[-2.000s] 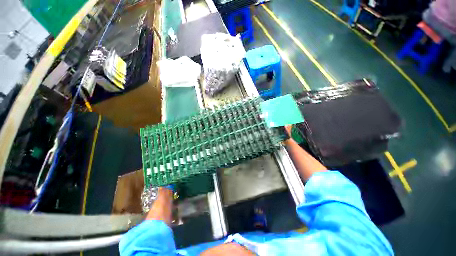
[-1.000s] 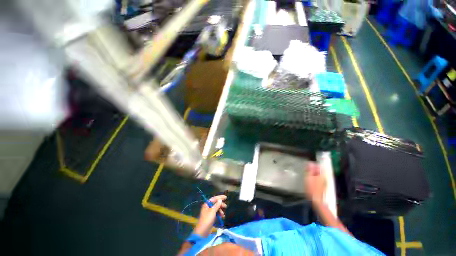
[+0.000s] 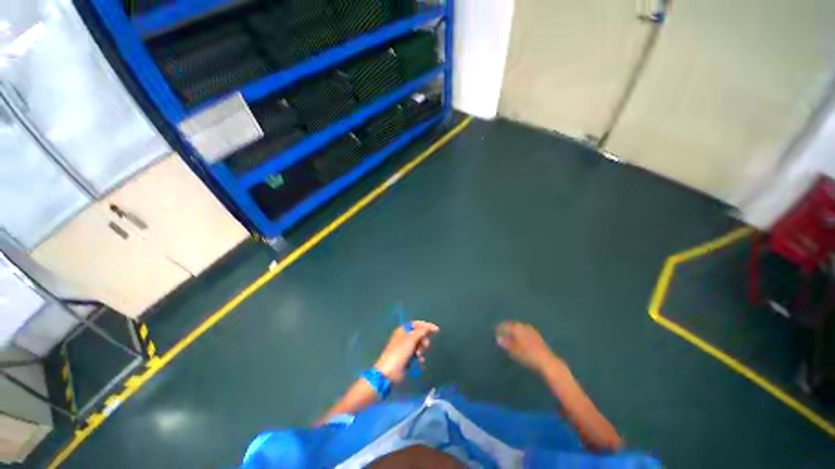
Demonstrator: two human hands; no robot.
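My left hand (image 3: 409, 348) is at the lower middle, its fingers closed around a thin blue cord (image 3: 415, 366) that hangs beside the hand. A blue wrist strap (image 3: 376, 382) is on my left wrist. My right hand (image 3: 523, 343) is to the right, in the air, blurred, with curled fingers. I see nothing held in it, but its palm is hidden. Both hands are apart above the dark green floor.
A blue metal shelf (image 3: 343, 96) with dark green-black racks stands at upper left. Beside it is a cabinet (image 3: 137, 238), with a metal-framed cart (image 3: 87, 353) at left. Pale double doors (image 3: 586, 73) are at upper right. A red object (image 3: 804, 224) is at the right edge.
The view has turned away from the bench to the shelf and doors. The green rack, earlier in both hands, was let go on the bench and is now out of view.
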